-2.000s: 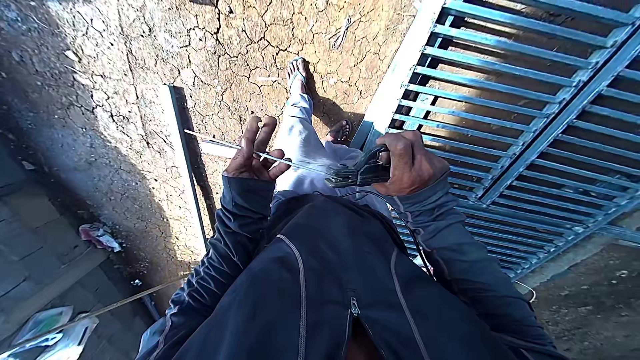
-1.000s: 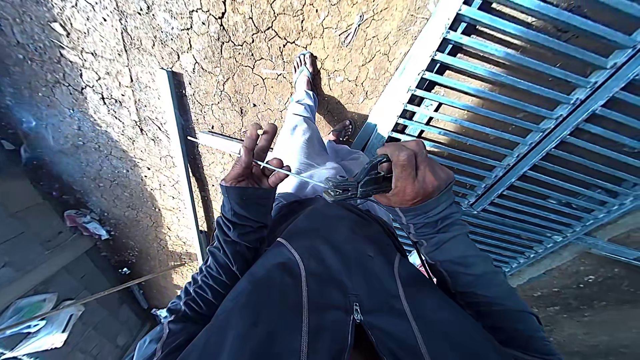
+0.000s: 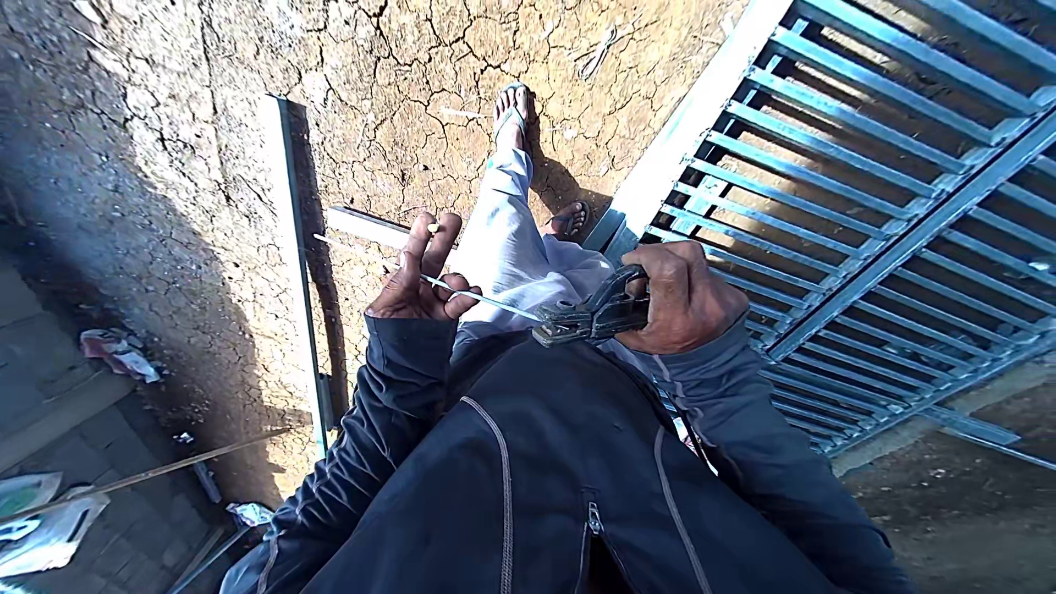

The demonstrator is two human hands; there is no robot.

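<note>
My right hand (image 3: pixel 681 297) grips the black handle of a welding electrode holder (image 3: pixel 590 318), above my lap. A thin pale welding electrode (image 3: pixel 503 305) runs from the holder's jaws up and left, past my left hand (image 3: pixel 425 272). The fingers of my left hand are spread and partly curled around the rod; a small yellowish thing (image 3: pixel 433 228), which I cannot make out, shows between two of the fingers. Whether the left fingers press on the rod is not plain.
A metal gate or grille (image 3: pixel 866 256) with many bars lies at the right. On the cracked earth (image 3: pixel 396 124) are a long metal bar (image 3: pixel 301 272) and a shorter metal piece (image 3: pixel 367 224). At the lower left, a thin stick (image 3: pixel 165 469) crosses grey blocks (image 3: pixel 124 503) near papers or packets (image 3: pixel 62 528).
The electrode holder has tilted and shows more of its jaws and handle than two seconds ago. My left hand stays around the rod with its fingers slightly shifted.
</note>
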